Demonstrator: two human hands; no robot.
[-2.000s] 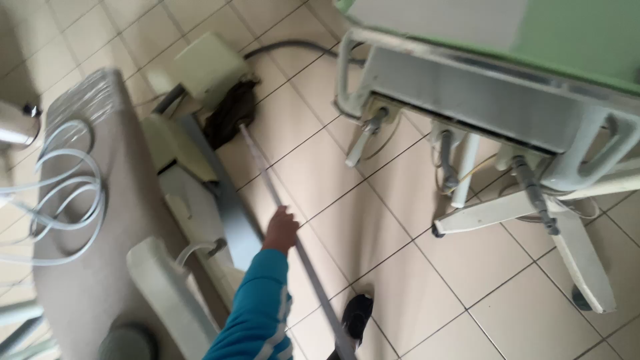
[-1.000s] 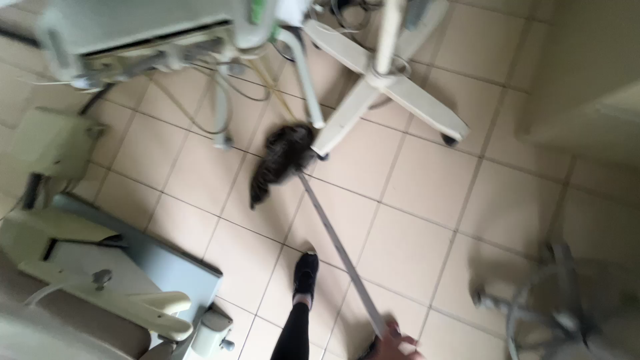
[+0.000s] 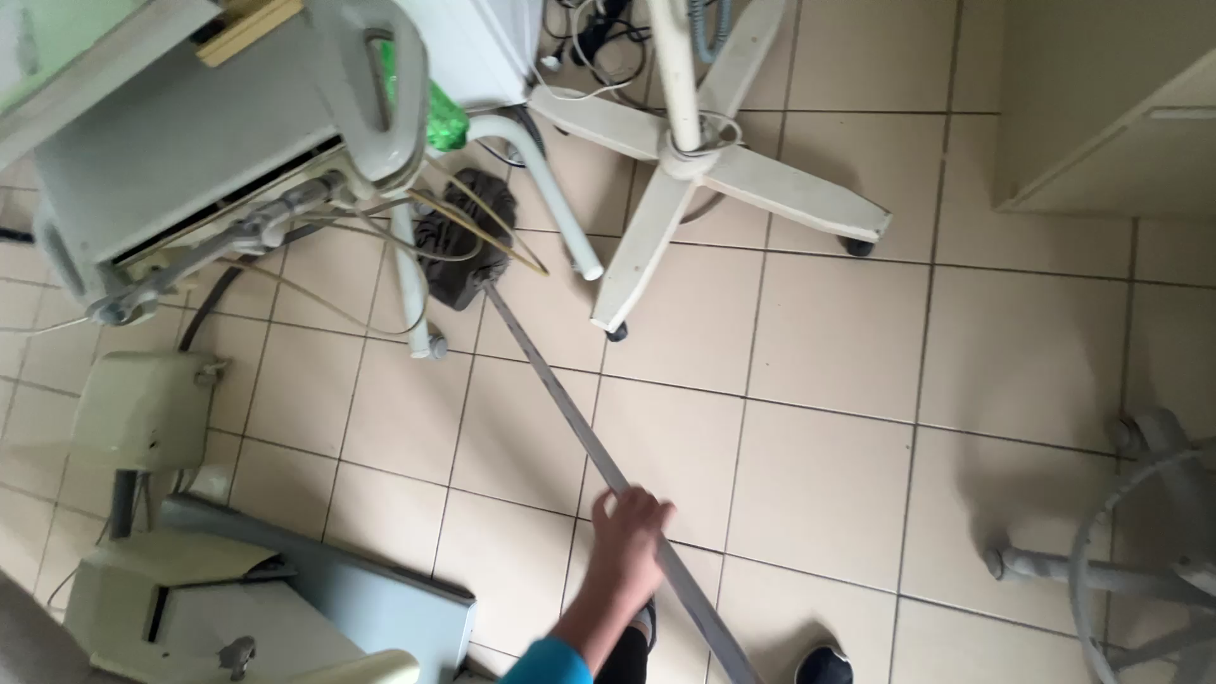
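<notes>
My left hand [image 3: 632, 541], below a blue sleeve at the lower middle, is closed around the grey pole [image 3: 560, 394] of a floor mop. The pole slants from the bottom edge up and left to the mop head. The dark grey, wrinkled mop head [image 3: 467, 237] lies flat on the tiles, partly behind thin hoses, between the legs of a pale metal stand [image 3: 560, 209]. My right hand is out of view, as is the pole's lower end.
A dental instrument unit [image 3: 190, 142] with hanging hoses fills the upper left. Right of the mop head stands a white star-shaped wheeled base [image 3: 750, 185]. A dental chair base [image 3: 332, 589] is lower left, a wheeled stool [image 3: 1140, 570] lower right, a cabinet [image 3: 1092, 104] upper right. Cables [image 3: 608, 57] lie at the top.
The mop head has moved from beside the chair's foot box to the floor under the instrument unit, near the star-shaped base. The view has shifted a lot.
</notes>
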